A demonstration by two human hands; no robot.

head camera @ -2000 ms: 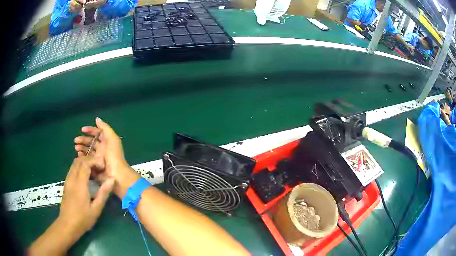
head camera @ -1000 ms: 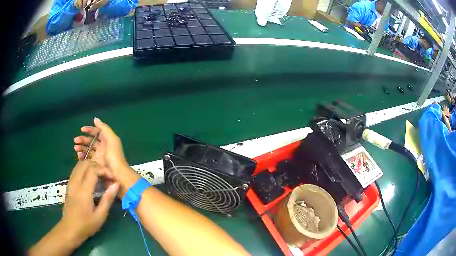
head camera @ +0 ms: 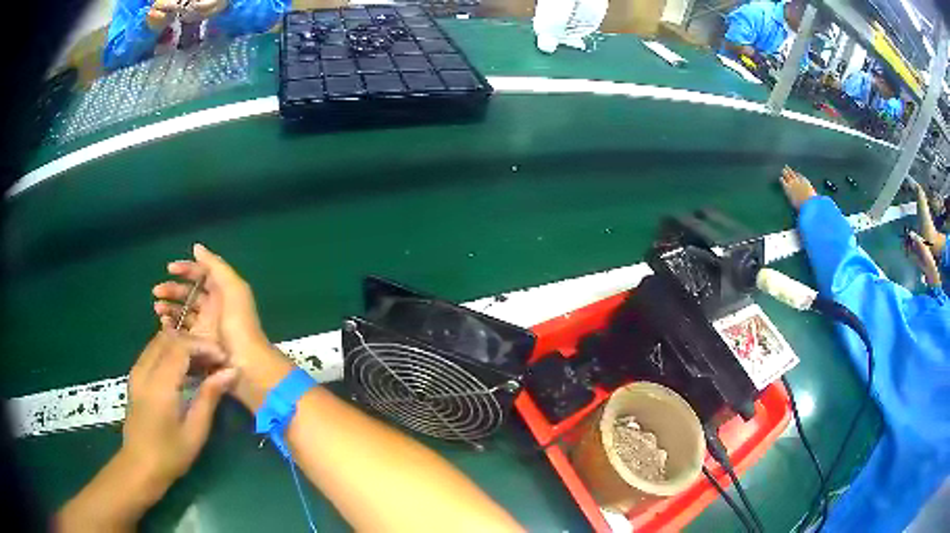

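My left hand (head camera: 167, 401) comes in from the lower left, bare, its fingers bent against the palm side of my right hand. A thin metal strip like tweezers (head camera: 191, 303) sticks up from its fingertips and crosses in front of my right palm. My right hand (head camera: 227, 312) is bare, palm turned left, thumb up and fingers loosely apart. A blue wrist strap (head camera: 283, 402) with a thin cord is on my right wrist. Where the two hands overlap, the lower end of the strip and some fingertips are hidden.
A fan (head camera: 422, 387) stands right of my right arm. A red tray (head camera: 682, 507) holds a tan pot (head camera: 646, 442) and a black stand (head camera: 688, 349). A pale-handled iron (head camera: 786, 289) lies beyond. A person's blue sleeve (head camera: 870, 323) is at right. A compartment tray (head camera: 380, 68) is across the belt.
The neighbour's blue-sleeved arm at right has reached forward over the belt, with its hand near small dark pieces. My hands have barely moved.
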